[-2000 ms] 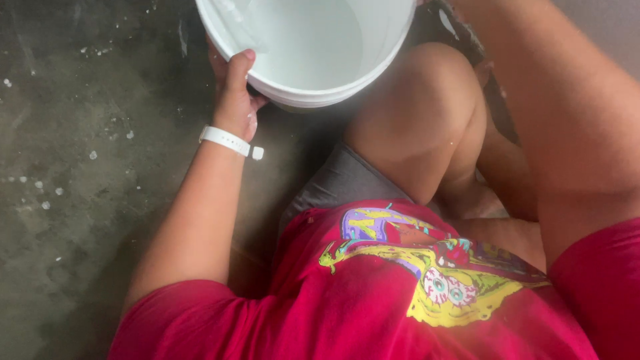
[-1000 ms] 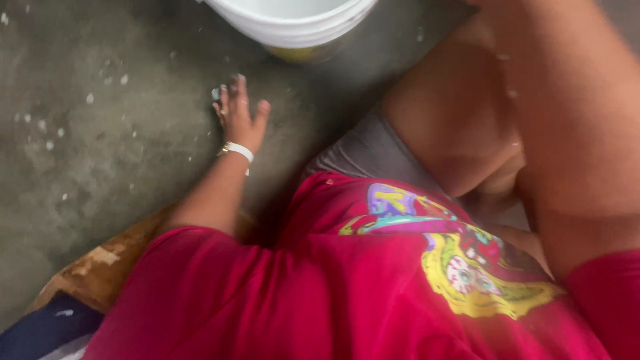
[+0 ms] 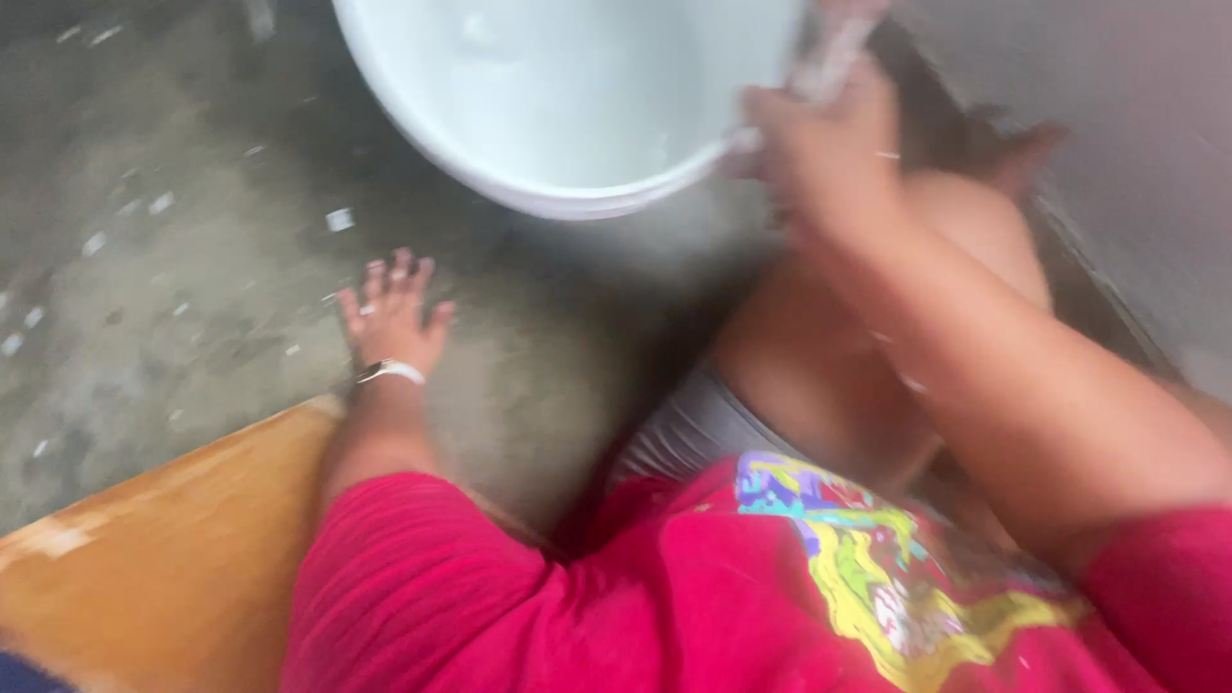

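A white plastic bucket point(image 3: 587, 106) stands at the top centre, cut off by the frame's edge, and its pale inside shows. At the bucket's right rim is my right hand point(image 3: 828, 144), blurred, with something whitish at its fingers that I cannot identify. Whether the fingers grip the rim or that whitish thing is unclear. My left hand point(image 3: 393, 313) rests palm down with spread fingers on the concrete floor, left of and below the bucket, holding nothing. A white band is on that wrist.
White flecks and small chips dot the grey concrete floor point(image 3: 192, 289) at left. A brown board or sheet point(image 3: 183, 549) lies at lower left, beside a dark blue thing point(image 3: 24, 674) in the corner. A grey surface point(image 3: 1088, 125) rises at upper right. My bent leg is below the right hand.
My left hand, on the bucket's rim two seconds ago, is now on the floor. My right hand has come into view beside the bucket's rim. The view has shifted.
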